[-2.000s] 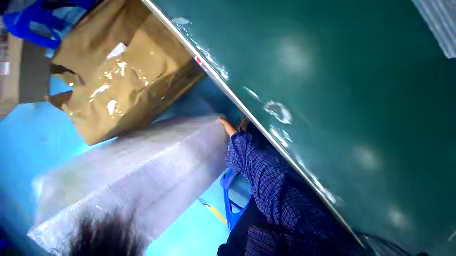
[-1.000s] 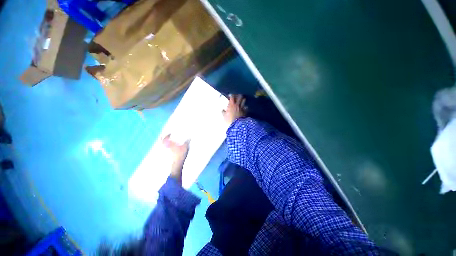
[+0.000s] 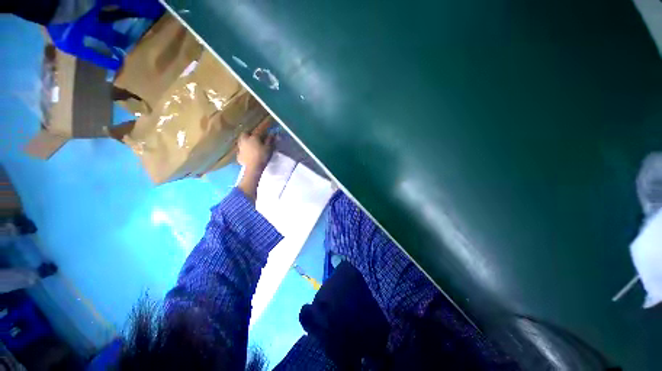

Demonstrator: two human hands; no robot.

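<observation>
A long flat white box or sheet [image 3: 287,217] lies below the belt edge, with a thin dark line across its far part. My left hand [image 3: 254,151] is at its far left corner, beside the brown carton, with fingers bent; whether it grips anything cannot be told. My right sleeve reaches up to the belt edge at the near right side of the white piece. My right hand is hidden there.
The dark green belt [image 3: 435,130] fills the right side. A white sheet pile [image 3: 650,253] with a tab and crumpled clear film [image 3: 651,181] lies at its far right. A shiny brown carton [image 3: 181,109], a smaller carton [image 3: 91,94] and a blue stool [image 3: 87,36] are upper left.
The large film-covered white stack from two seconds ago no longer shows. Since one second ago, my left hand has moved from the middle of the white piece to its far end; my right hand has become hidden.
</observation>
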